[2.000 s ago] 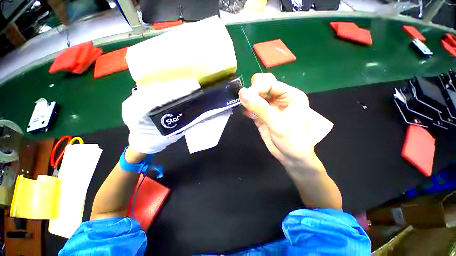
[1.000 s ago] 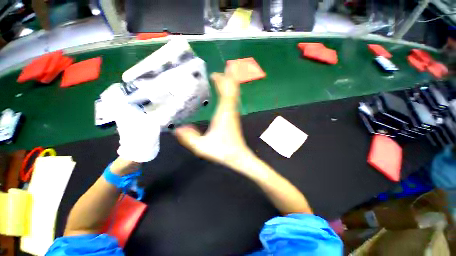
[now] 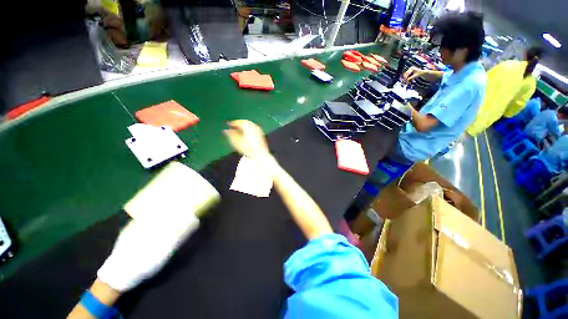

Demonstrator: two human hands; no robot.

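My left hand [image 3: 148,249], in a white glove with a blue wrist band, holds a curling pad of label sheets [image 3: 174,192] with a pale-yellow edge, over the mat's left part. A flat white-sided unit [image 3: 157,146] with dark corner dots lies on the green belt, beyond the pad and not touched by either hand. My bare right hand [image 3: 248,138] is over the belt's near edge, slightly blurred, fingers loosely bent and apart, with nothing seen in it. A loose white slip [image 3: 250,179] lies on the black mat, partly behind my right wrist.
Red foam pads [image 3: 167,115] lie on the green belt [image 3: 75,163], one touching the unit; another [image 3: 352,156] is on the mat. Black housings [image 3: 342,115] cluster beyond. A person in blue [image 3: 448,99] works at right. A brown carton [image 3: 448,261] stands beside the bench.
The view has swung right. The unit has left my left hand and lies on the belt. My left hand now shows holding the pad; my right hand has moved away from the unit.
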